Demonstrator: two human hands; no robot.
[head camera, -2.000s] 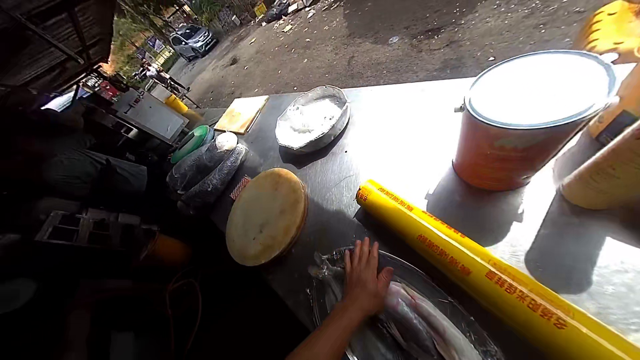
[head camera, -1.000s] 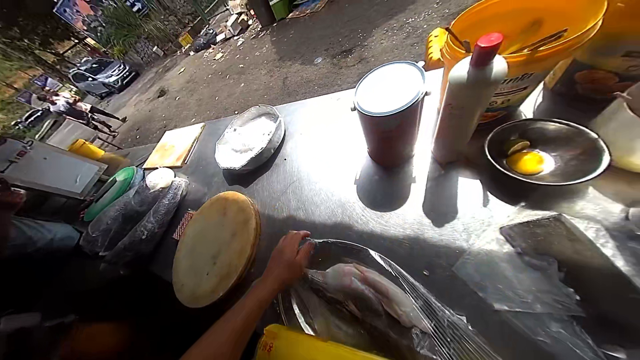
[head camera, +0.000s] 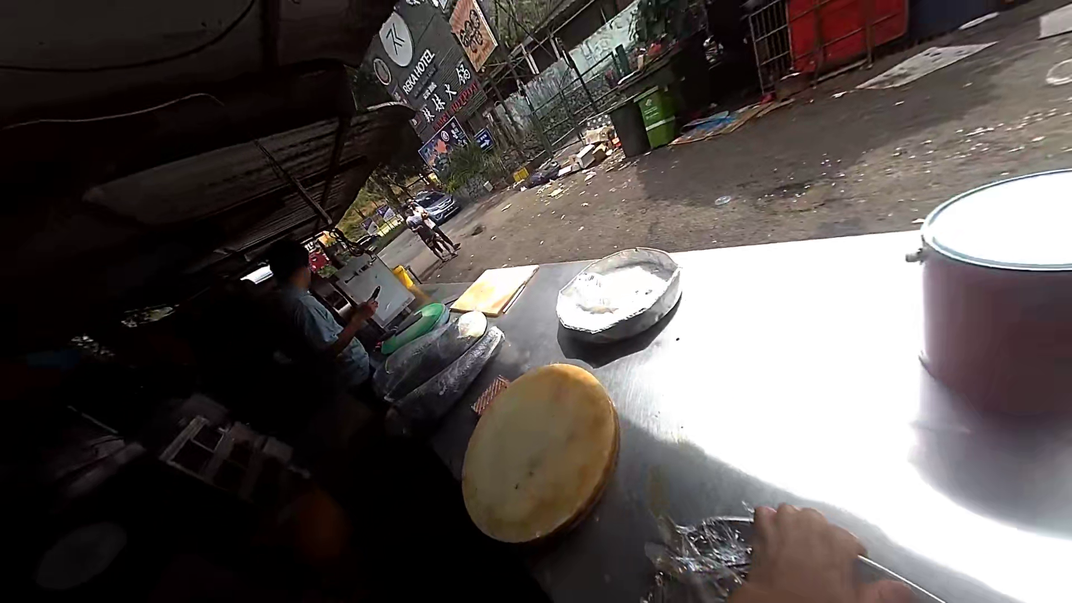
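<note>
At the bottom right, my left hand (head camera: 800, 548) has its fingers curled over the metal rim of a tray (head camera: 896, 576), most of which is cut off by the frame. Crumpled clear cling film (head camera: 703, 548) bunches at the rim beside the fingers. What lies in the tray is hidden. To the left of this hand, a thick round chopping board (head camera: 540, 452) rests on the steel table (head camera: 796, 360). My right hand is out of view.
A plastic-covered bowl of white powder (head camera: 620, 293) stands farther back, a large reddish can (head camera: 997, 335) at right. Dark plastic-wrapped bundles (head camera: 440, 360), a green basin (head camera: 414, 327) and a rectangular board (head camera: 494, 291) lie left. A person (head camera: 322, 322) stands beyond them.
The view has swung a lot. My left hand was spread over film-covered fish two seconds ago, then at the tray's edge; now its fingers curl over the rim.
</note>
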